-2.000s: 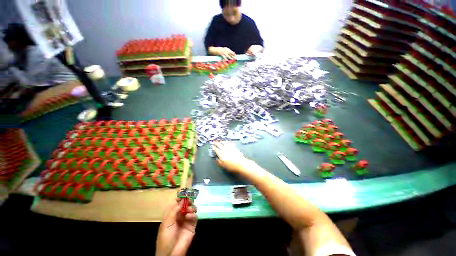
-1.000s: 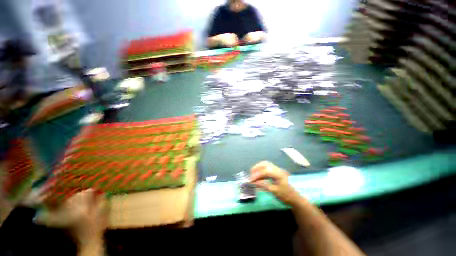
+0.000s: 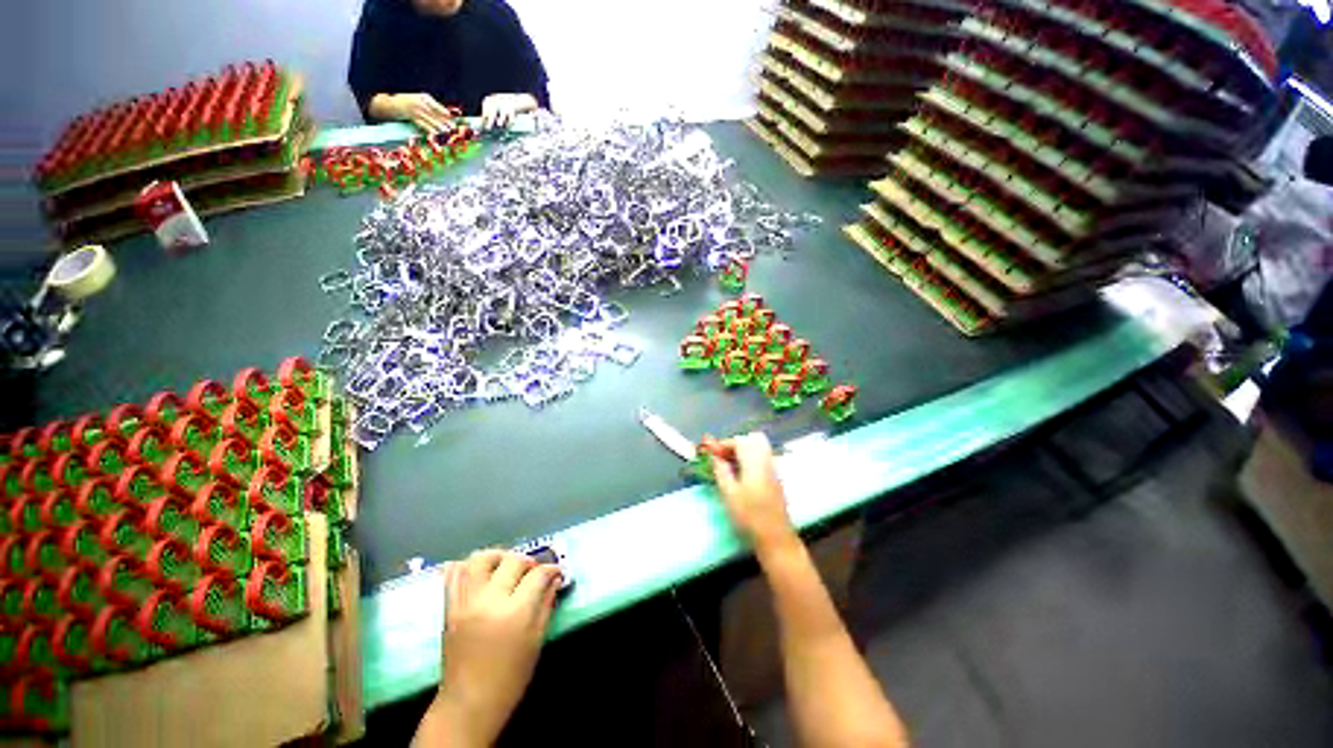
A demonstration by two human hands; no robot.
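My left hand [image 3: 497, 607] is at the near table edge, its fingers and thumb on the small dark assembly fixture [image 3: 547, 558]. The hand covers most of the fixture, and what lies in it is hidden. My right hand [image 3: 752, 482] pinches a green-and-red unit [image 3: 711, 456] just above the mat's near edge, beside the slim pale tool [image 3: 667, 434]. A loose cluster of green-and-red units [image 3: 757, 351] lies beyond that hand. The pile of silver-white square frames [image 3: 534, 241] lies in the middle of the table.
A cardboard tray [image 3: 219, 687] with rows of units is at the left. Tall stacks of loaded boards [image 3: 1023, 161] stand at the right, a shorter stack [image 3: 176, 139] at far left. A tape roll [image 3: 81, 273] and red-white packet [image 3: 173, 215] are at left. A person sits across the table.
The view has swung to the right. My left hand has moved from the tray to the fixture. My right hand has left the fixture, moved right and taken hold of a unit.
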